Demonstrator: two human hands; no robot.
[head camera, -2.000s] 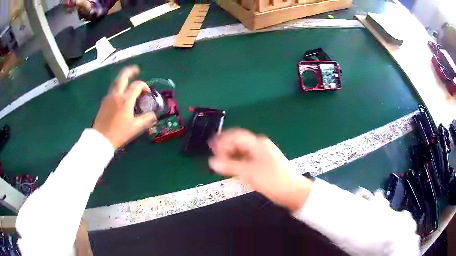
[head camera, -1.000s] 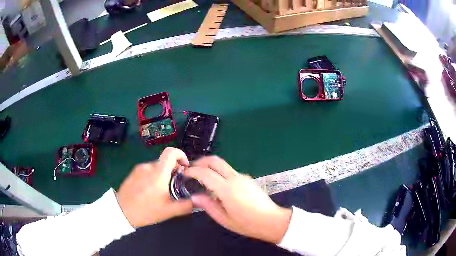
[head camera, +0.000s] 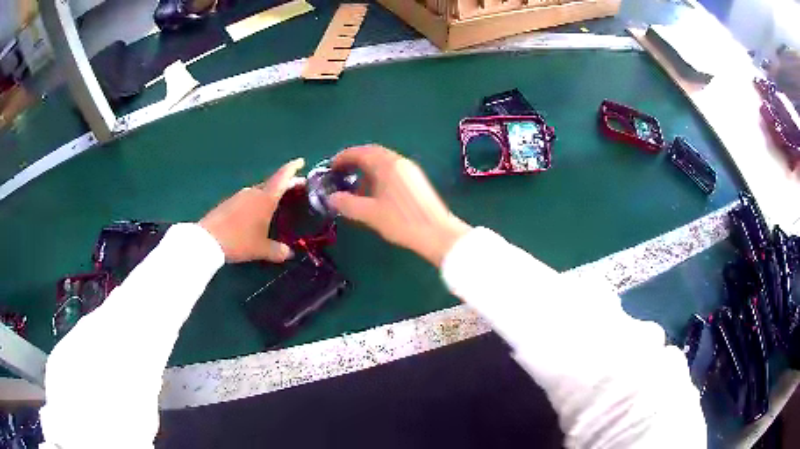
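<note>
My right hand (head camera: 386, 197) holds a round silvery-black speaker (head camera: 330, 188) between thumb and fingers, over the far end of a red front housing (head camera: 303, 226). My left hand (head camera: 250, 219) grips the left side of this housing, with the thumb and a finger around its edge. Its black back cover (head camera: 298, 296) lies at an angle just nearer to me on the green belt, partly joined at the housing. The inside of the housing is blurred and partly hidden by my hands.
Another red housing (head camera: 506, 146) with a circuit board lies right of centre, a black cover behind it. A further red housing (head camera: 632, 125) and black cover (head camera: 692, 165) lie far right. A unit (head camera: 81, 299) lies at left. Black housing parts (head camera: 746, 324) are heaped at right.
My hands have moved from the near belt edge up to the red housing with the speaker. The housing and cover have turned. The units on the right have shifted left, and another has appeared.
</note>
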